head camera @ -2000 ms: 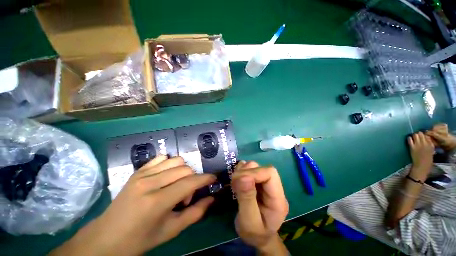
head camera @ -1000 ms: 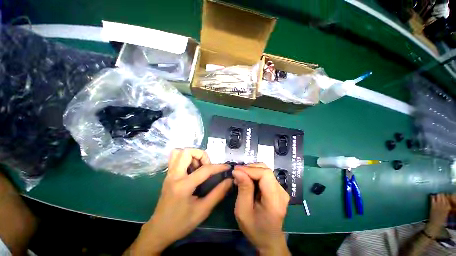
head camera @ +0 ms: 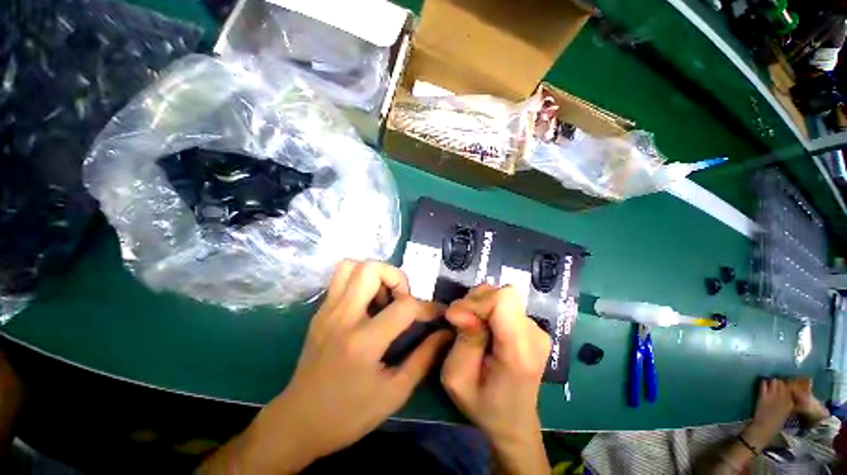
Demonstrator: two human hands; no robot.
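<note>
My left hand (head camera: 348,348) is closed round dark plastic, with a black housing (head camera: 409,341) showing between thumb and fingers. My right hand (head camera: 497,357) is pinched shut, its fingertips against the left fingertips; whatever it pinches is hidden. Both hands are over the lower left of the black two-plate fixture (head camera: 501,243). Black housings sit in its upper left nest (head camera: 459,249) and upper right nest (head camera: 545,271). A lower right nest is partly hidden by my right hand. A loose black part (head camera: 590,353) lies right of the fixture.
A clear bag of black parts (head camera: 353,199) is left, a dark bag (head camera: 56,139) beyond. Open boxes (head camera: 450,167) stand behind. A yellow-tipped bottle (head camera: 636,312), blue cutters (head camera: 642,371) and blister tray (head camera: 789,241) are right. Another person's hands (head camera: 780,404) are lower right.
The view has swung left, so the bags now show more fully and the fixture sits further right in the picture. My hands have stayed together over the fixture's near side, fingertips still meeting.
</note>
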